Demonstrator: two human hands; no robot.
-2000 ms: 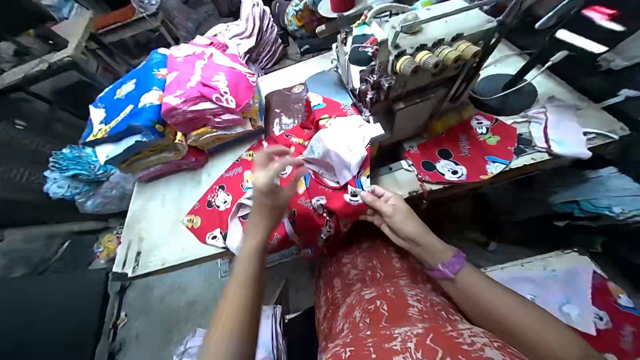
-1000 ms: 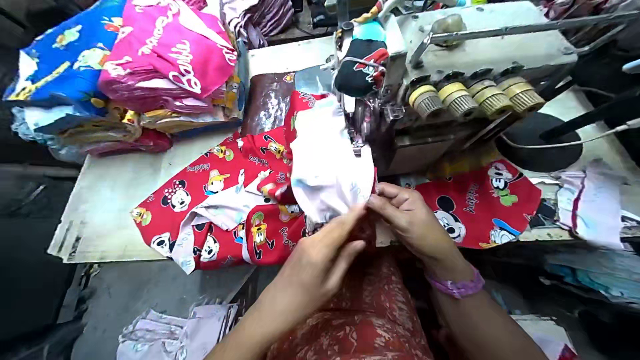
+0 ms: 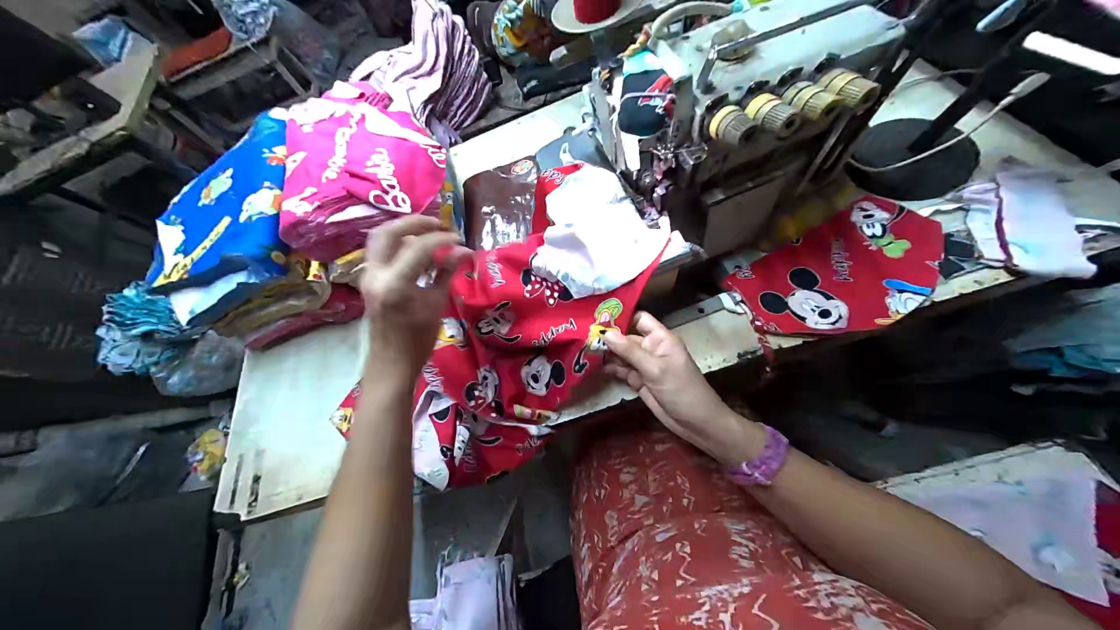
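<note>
Red printed cartoon fabric (image 3: pixel 525 332) with its white underside folded up lies over the front of the overlock sewing machine (image 3: pixel 744 96). My right hand (image 3: pixel 656 367) pinches the fabric's right edge between thumb and fingers, below the machine's presser foot area. My left hand (image 3: pixel 407 271) is raised above the fabric's left part, blurred, with fingers curled; whether it touches any cloth cannot be told. Another red printed piece (image 3: pixel 840 271) lies right of the machine, beside a white gathered piece (image 3: pixel 1032 219).
Stacks of folded blue cloth (image 3: pixel 223 206) and pink cloth (image 3: pixel 359 166) stand at the table's left, near striped cloth (image 3: pixel 433 66). A brown packet (image 3: pixel 499 201) lies behind the fabric. The machine's tension dials (image 3: pixel 770 109) face forward. A dark round base (image 3: pixel 914 157) stands right.
My left hand has lifted away from the white cloth beside my right hand and moved left. The cloth by the needle area now shows more of its red printed side.
</note>
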